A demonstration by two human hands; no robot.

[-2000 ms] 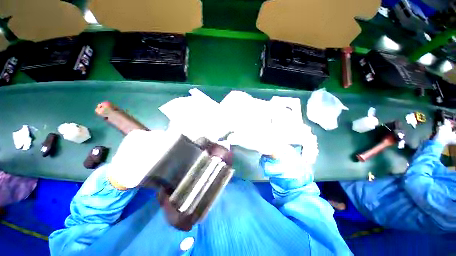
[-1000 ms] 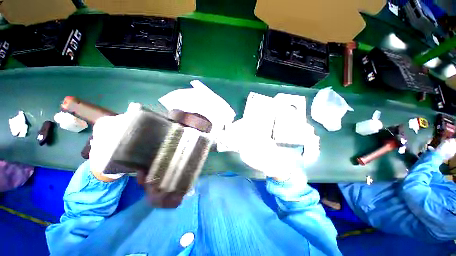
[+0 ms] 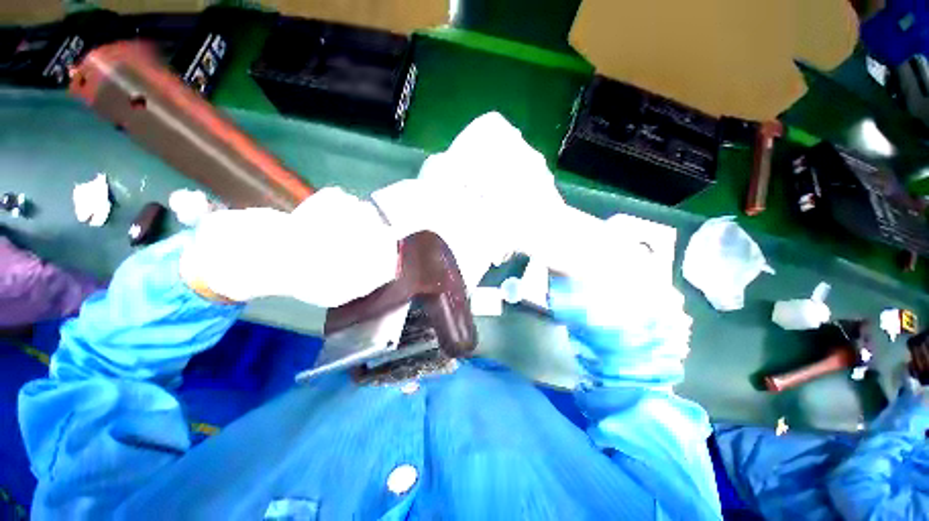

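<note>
My left hand (image 3: 295,249), in a white glove, is closed around the neck of a hammer-shaped appliance (image 3: 448,295). Its dark brown head points toward my chest, with silver-grey strips at its lower side. Its copper-brown handle (image 3: 194,127) extends to the upper left and looks large. My right hand (image 3: 611,270), in a white glove, is overexposed and merges with a white cloth (image 3: 494,163) that stands up beyond the appliance head. The right fingers cannot be told apart from the cloth.
Black boxes (image 3: 642,137) with tan flaps (image 3: 713,51) stand on the green ledge. A clear plastic bag (image 3: 725,263) lies right of white packs (image 3: 652,239). Another appliance (image 3: 815,368) lies farther right, near a neighbour's blue sleeve (image 3: 876,458). A small dark piece (image 3: 148,222) and white wads (image 3: 93,199) lie left.
The appliance has turned: its handle has swung up and larger toward the camera, and its strips now face down. The cloth and right hand have risen closer to the head. The view has shifted.
</note>
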